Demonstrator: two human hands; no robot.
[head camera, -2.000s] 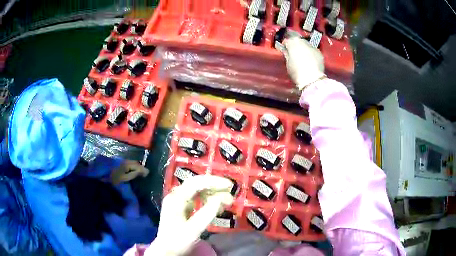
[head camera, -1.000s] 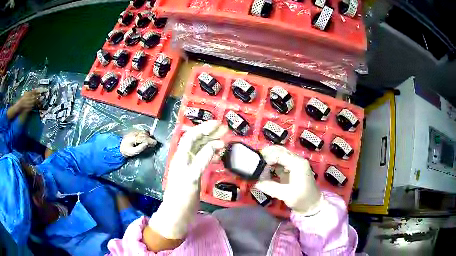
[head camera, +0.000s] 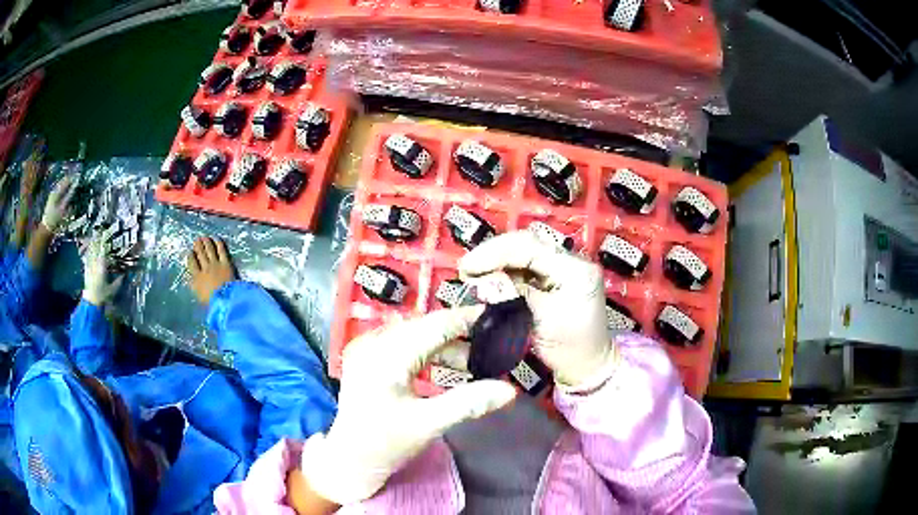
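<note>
A black smartwatch (head camera: 500, 340) is held up between my two white-gloved hands, over the front part of the working tray. Its dark face is turned towards me. My left hand (head camera: 398, 397) grips it from the left, with thumb below and fingers above. My right hand (head camera: 559, 302) holds its upper right side, with a small white piece at the fingertips; I cannot tell if it is strap or cloth. The red compartment tray (head camera: 720, 246) lies below, with watches with pale perforated straps, such as one at the right (head camera: 695, 209), in its pockets. My hands hide several pockets.
A film-wrapped stack of red trays (head camera: 523, 86) stands behind the working tray. Another filled red tray (head camera: 337, 151) lies at the left. People in blue gowns (head camera: 272, 337) are at the left, hands on the film-covered bench (head camera: 302, 262). A white machine (head camera: 851, 241) with a yellow-edged door stands right.
My right hand came back from the rear tray stack to the front. The watch, showing a bright pale face a second ago, now shows a dark face. The coworker's hand at the left has moved.
</note>
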